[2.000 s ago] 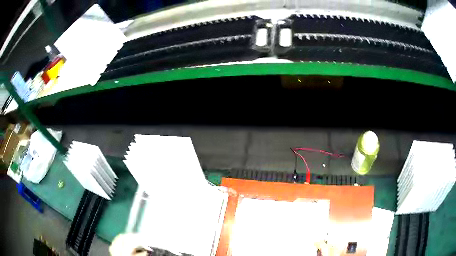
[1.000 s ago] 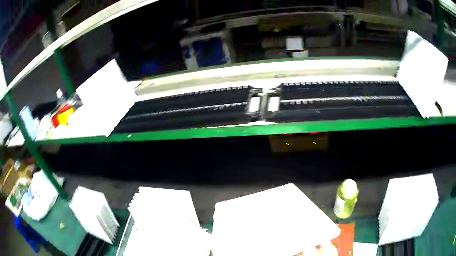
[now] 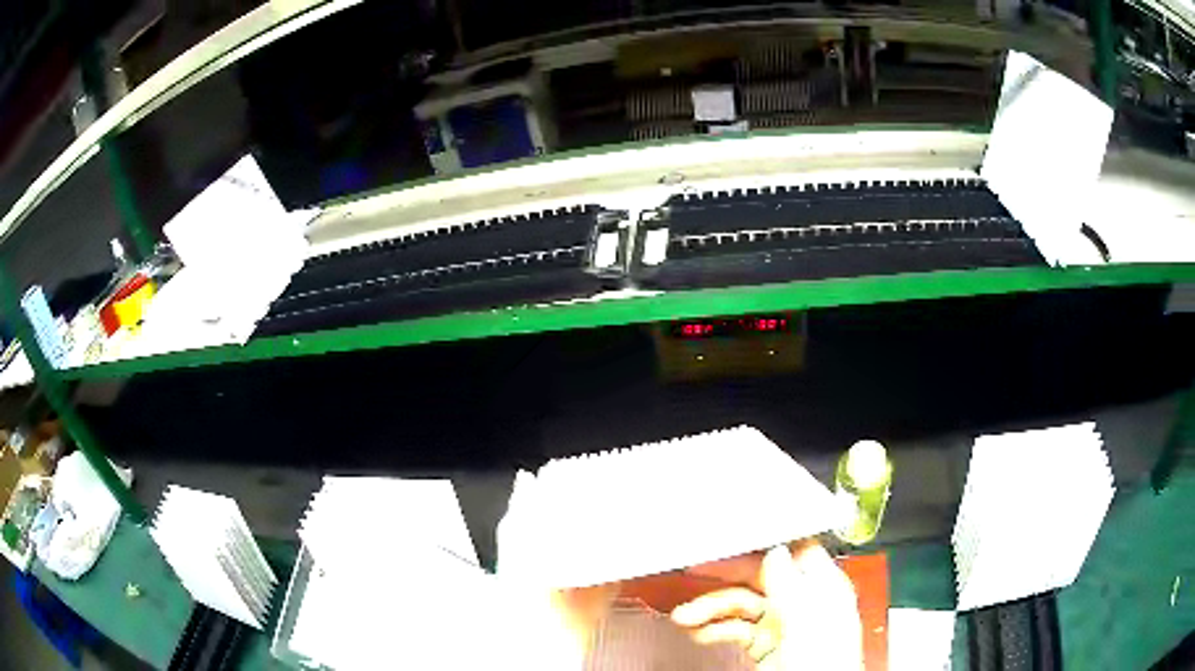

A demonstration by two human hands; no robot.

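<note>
A white LED board panel [image 3: 668, 505] is raised and tilted over the test fixture, its toothed edge at the back. My right hand [image 3: 786, 610] grips its lower right edge, fingers curled beneath. A tan, washed-out patch lies under the panel's lower left; I cannot tell whether it is my left hand. The orange-red fixture [image 3: 869, 596] shows only in part behind the panel and hand; its centre and switch are hidden. A clear frame [image 3: 291, 610] lies at the fixture's left, its inside washed out white.
Racks of upright white panels stand at left [image 3: 212, 557], left of centre [image 3: 387, 511] and right [image 3: 1033, 518]. A yellow-green bottle [image 3: 865, 492] stands behind the fixture. A white sheet [image 3: 921, 642] lies at right. A green-edged shelf [image 3: 524, 321] crosses above; red digits glow beneath.
The view has tilted up and shifted right. The panel, first flat and bright on the fixture, is lifted and now tipped with its toothed edge back. My right hand has come into clear view.
</note>
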